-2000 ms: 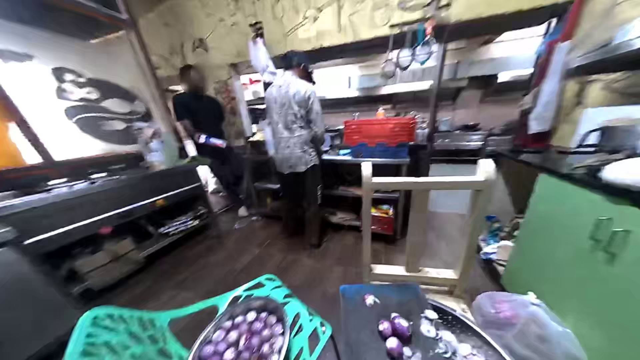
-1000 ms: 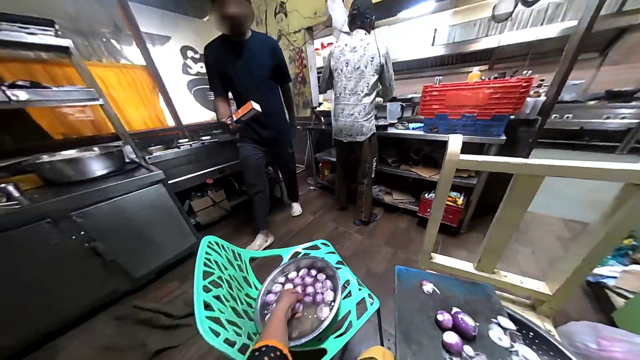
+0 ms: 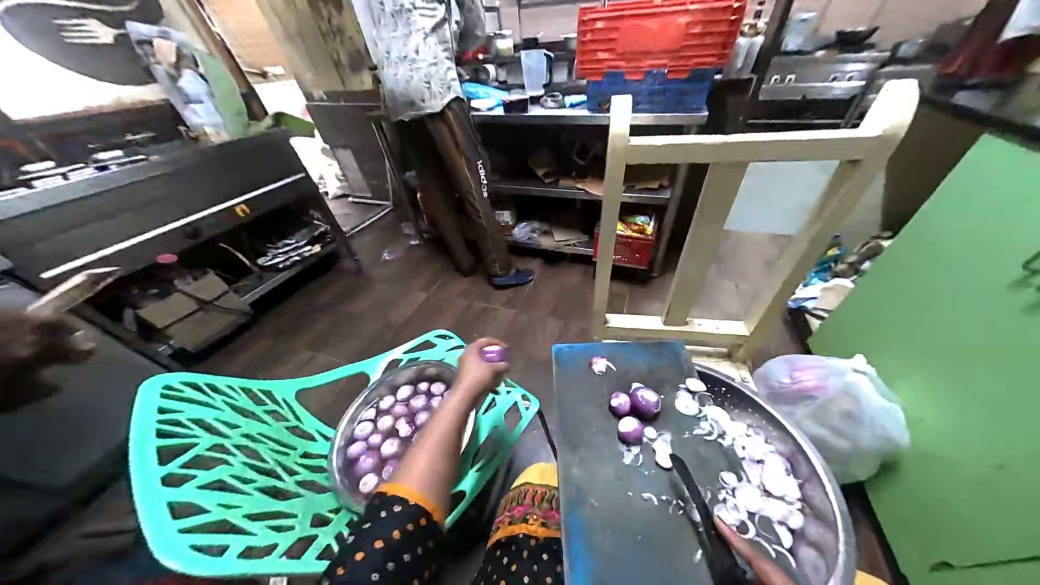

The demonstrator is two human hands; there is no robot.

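Observation:
My left hand [image 3: 481, 370] holds a peeled red onion [image 3: 493, 354] over the right edge of a green plastic chair [image 3: 219, 455]. On that chair stands a metal bowl [image 3: 343, 443] of peeled onions. At the lower right, my right hand [image 3: 751, 552] grips a black-handled knife [image 3: 699, 504], lying low over a dark cutting board [image 3: 597, 487]. Several whole onions [image 3: 645, 401] rest on the board near its middle, with scraps and slices around them. A wide metal pan [image 3: 829, 487] with sliced onion [image 3: 760, 471] sits beside and partly beneath the board.
A cream wooden chair back [image 3: 617, 236] stands beyond the board. A tied plastic bag [image 3: 837, 414] lies near the green cabinet [image 3: 967, 349]. One person [image 3: 455, 154] stands at the steel counter [image 3: 585, 118] with red and blue crates [image 3: 658, 41]. A blurred brown shape is at the left edge.
My left hand was in the onion bowl one second ago; it has moved right and up, out of the bowl, holding an onion. My right hand and the knife now show. The view has shifted.

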